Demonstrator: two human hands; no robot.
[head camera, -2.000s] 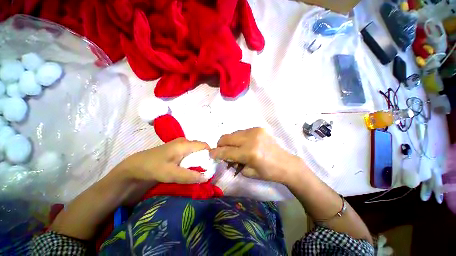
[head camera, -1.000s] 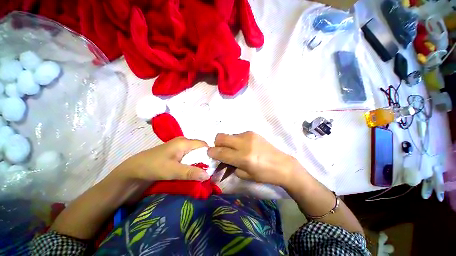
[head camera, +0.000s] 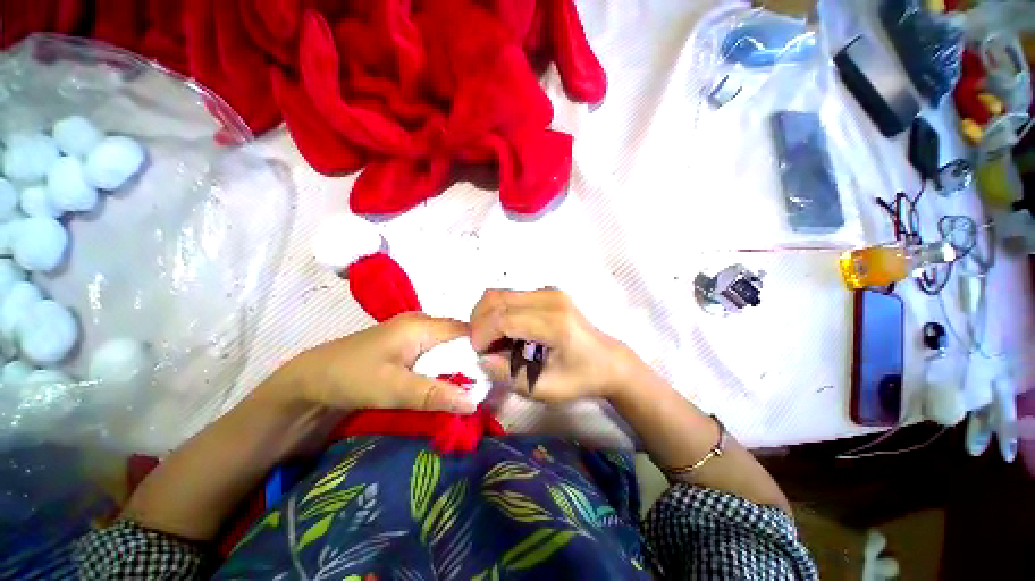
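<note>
My left hand (head camera: 380, 369) holds a white pompom (head camera: 449, 361) against a red plush piece (head camera: 460, 429) at the table's near edge, over my lap. My right hand (head camera: 556, 346) is at the pompom's right side, fingertips pinched together and touching it. Dark snips (head camera: 528, 361) are held in my right hand, their pointed tips down toward me. No needle or thread can be made out. Another end of red plush (head camera: 383, 286) lies beyond my left hand, with a white pompom (head camera: 348, 243) at its tip.
A heap of red plush pieces (head camera: 431, 102) lies at the far left. A clear bag of white pompoms (head camera: 216, 227) is at left. At right are a small silvery metal object (head camera: 730, 288), an amber bottle (head camera: 874, 268), a smartphone (head camera: 877, 358), a bagged dark flat item (head camera: 808, 170) and cables.
My right hand has turned and drawn its forearm inward. The snips in it have swung, so their tips now point down toward me. My left hand stays on the pompom.
</note>
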